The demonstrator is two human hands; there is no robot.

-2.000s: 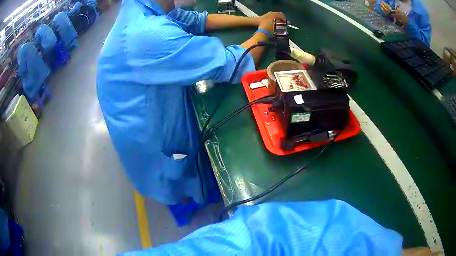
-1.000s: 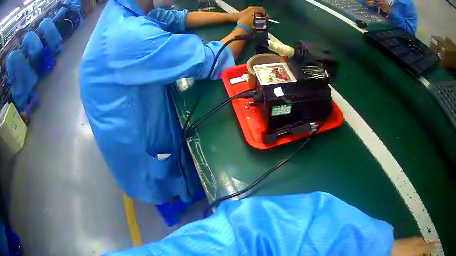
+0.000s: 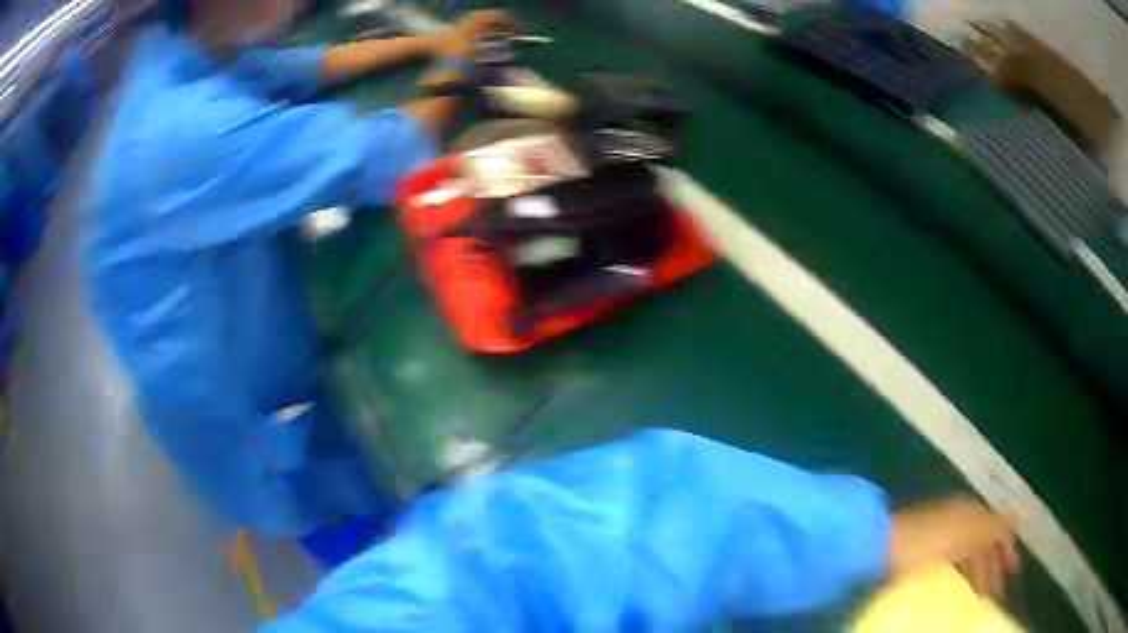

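The frame is blurred. My left hand (image 3: 959,540) is at the lower right, at the end of a blue sleeve that crosses the bottom. Its fingers point right and down beside the white strip (image 3: 866,359). A plain yellow piece (image 3: 934,603), cut off by the bottom edge, lies just below the hand; it could be a sheet's backing. Whether the fingers hold it cannot be told. My right hand is not in view.
A red tray (image 3: 476,303) holding a black box (image 3: 581,235) with cables sits on the green bench (image 3: 619,390). A person in a blue smock (image 3: 210,247) works at left. Black and grey gridded trays (image 3: 1039,173) and cardboard are at upper right.
The view has swung right, so the red tray and the other person sit further left. More of my left hand shows, and the yellow piece has come into view below it.
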